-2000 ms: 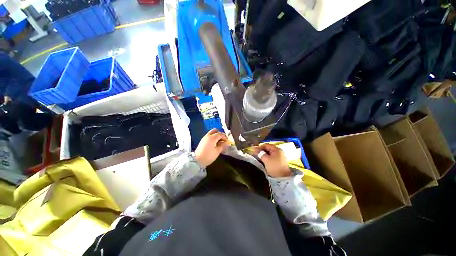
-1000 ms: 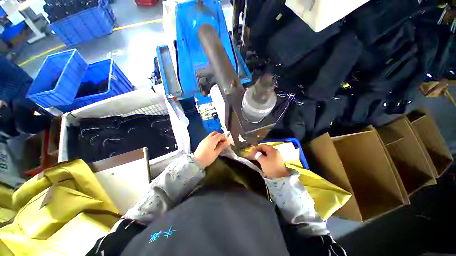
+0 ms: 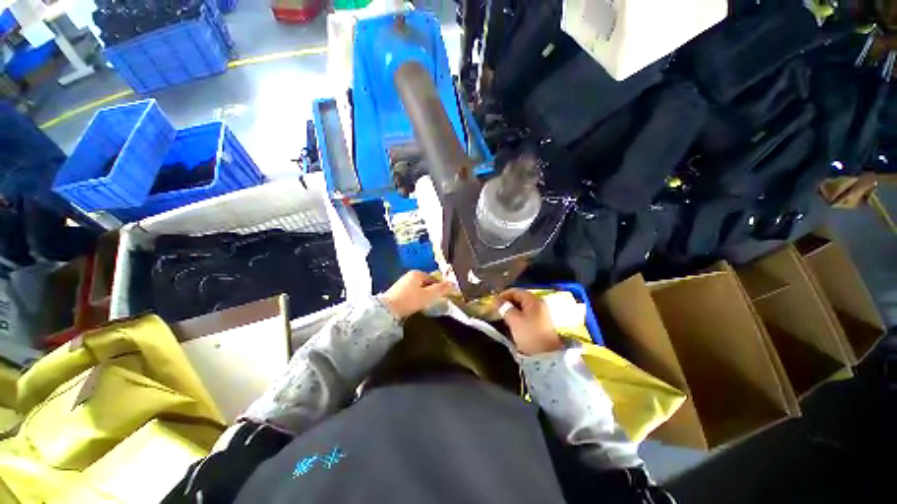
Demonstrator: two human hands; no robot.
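A yellow bag [image 3: 429, 343] with a dark inside lies against my apron, its top edge just under the dark press head [image 3: 482, 264] of the blue press [image 3: 379, 108]. My left hand [image 3: 415, 293] holds the bag's edge left of the head. My right hand [image 3: 529, 320], with something white around one finger, holds the edge right of the head. A greyish translucent cup [image 3: 508, 212] sits on the head. The spot between my fingertips is too small and dark to show a fastener.
Yellow bag stack [image 3: 108, 404] at left, beside a pale board [image 3: 239, 351]. White crate [image 3: 231, 204] of black pieces behind it. Blue crates [image 3: 111, 157] farther back. Blue bin [image 3: 590, 313] with yellow bags right of my right hand; open cartons [image 3: 723, 345] beyond. Black bags [image 3: 649, 148] hang behind.
The view has tilted slightly. My left hand has dropped a little and its fingers lie flatter along the bag's edge. My right hand has barely moved.
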